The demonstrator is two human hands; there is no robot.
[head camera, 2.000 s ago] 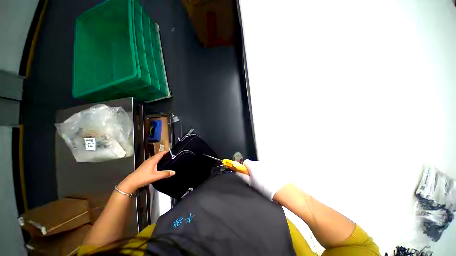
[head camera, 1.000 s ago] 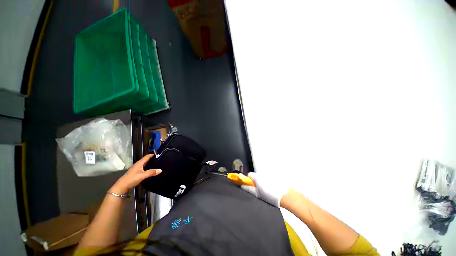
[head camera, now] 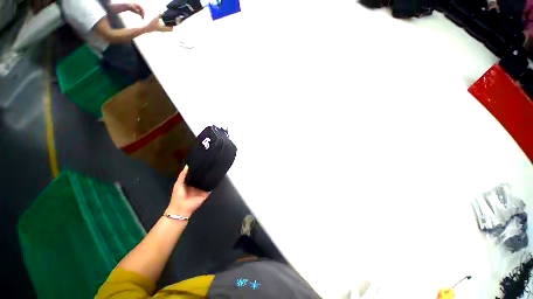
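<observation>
A small black zippered bag (head camera: 211,159) with a white logo is held up over the table's near left edge. My left hand (head camera: 188,195), bare with a bracelet, grips it from below. The yellow tool (head camera: 445,293) with a dark nozzle shows at the bottom edge, right of centre, cut off by the picture's rim. A white blur, perhaps my gloved right hand (head camera: 363,290), is at the bottom edge, too washed out to read.
Green crates (head camera: 82,233) and a carton (head camera: 143,120) stand on the floor at left. Another worker (head camera: 102,29) handles a black item near a blue holder (head camera: 224,7). A red bin (head camera: 505,102), black bags (head camera: 409,7), grey-silver parts (head camera: 501,216) and black cords (head camera: 517,279) lie at right.
My left hand has lifted the bag away from my apron, forward to the table edge. The yellow tool has moved from beside the bag to the lower right. The view has turned towards the table.
</observation>
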